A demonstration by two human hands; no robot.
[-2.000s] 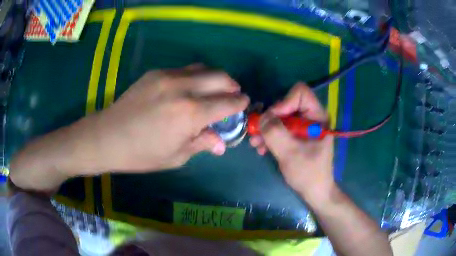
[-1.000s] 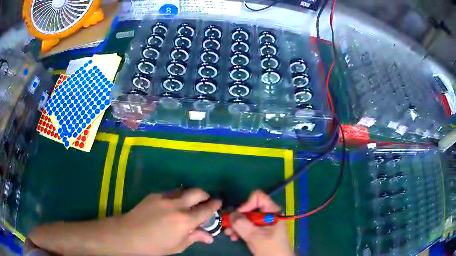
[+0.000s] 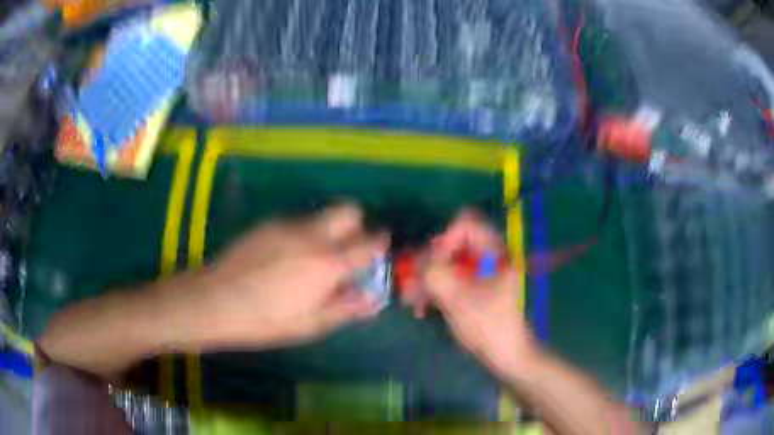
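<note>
The picture is blurred. My left hand (image 3: 284,280) holds a round silver part (image 3: 373,282) at its fingertips, over the middle of the mat. My right hand (image 3: 479,293) holds the red test probe (image 3: 409,273), which has a blue spot, its front end close to the part. Whether probe and part touch cannot be told. The contact base cannot be made out. A red wire (image 3: 569,255) runs right from the probe.
Yellow tape (image 3: 365,143) frames the green mat (image 3: 297,191). A clear tray (image 3: 424,64) lies behind it, another tray (image 3: 713,280) at right. Sticker sheets (image 3: 136,81) lie at upper left, a red patch (image 3: 625,138) at upper right. A pale green label (image 3: 348,401) is near the front edge.
Since one second ago the view has tilted down, so hands and mat sit higher and the rear tray is partly cut off. Both hands keep their holds on part and probe.
</note>
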